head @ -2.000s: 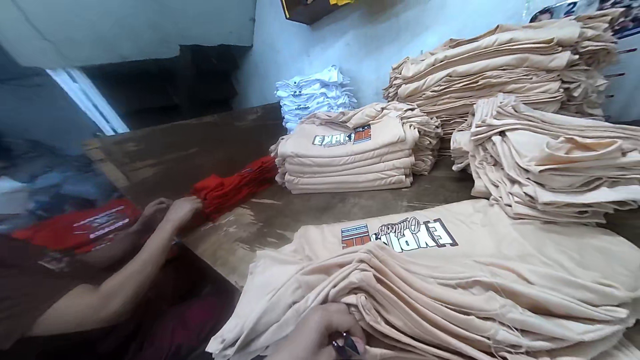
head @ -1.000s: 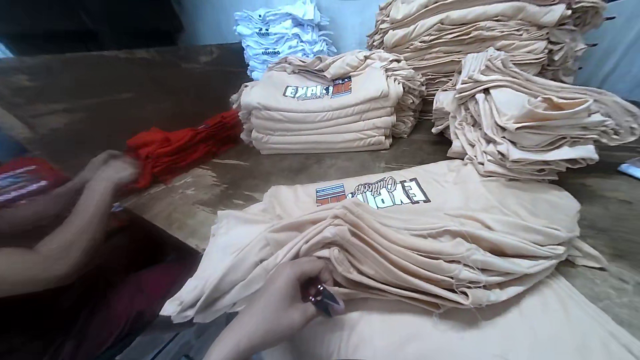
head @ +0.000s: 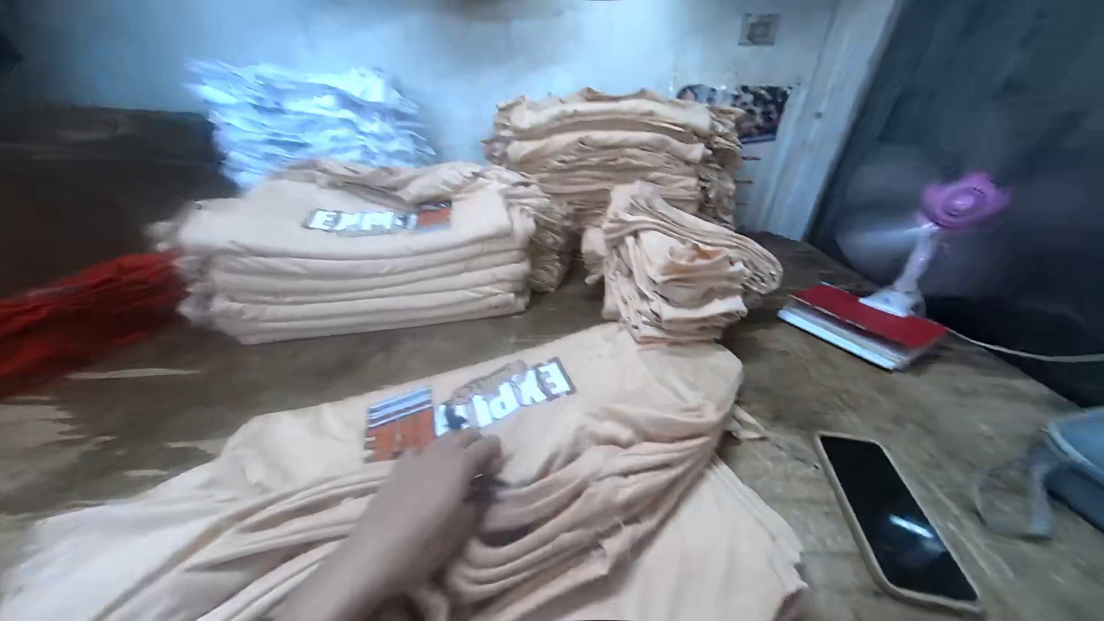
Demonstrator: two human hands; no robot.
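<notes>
My left hand [head: 435,496] reaches in from the bottom, blurred, over a pile of folded beige printed T-shirts [head: 647,388]. Its fingers lie at the lower edge of the top shirt's print [head: 509,397] and close around a small dark object [head: 483,490], too blurred to name. Under the hand the shirts' layered edges bunch in curved folds. My right hand is out of view.
Behind stand folded beige shirts [head: 362,285], a rumpled beige stack [head: 673,285], a taller one [head: 604,147] and white garments [head: 310,121]. Red fabric [head: 86,310] lies left. Rightward are a smartphone [head: 901,522], a pink fan [head: 962,203] on a red book [head: 862,315], and a grey strapped item [head: 1078,466].
The view has swung right, bringing in the phone and fan and losing the other person at left. My left hand has moved from the bunched shirt edges up to the print.
</notes>
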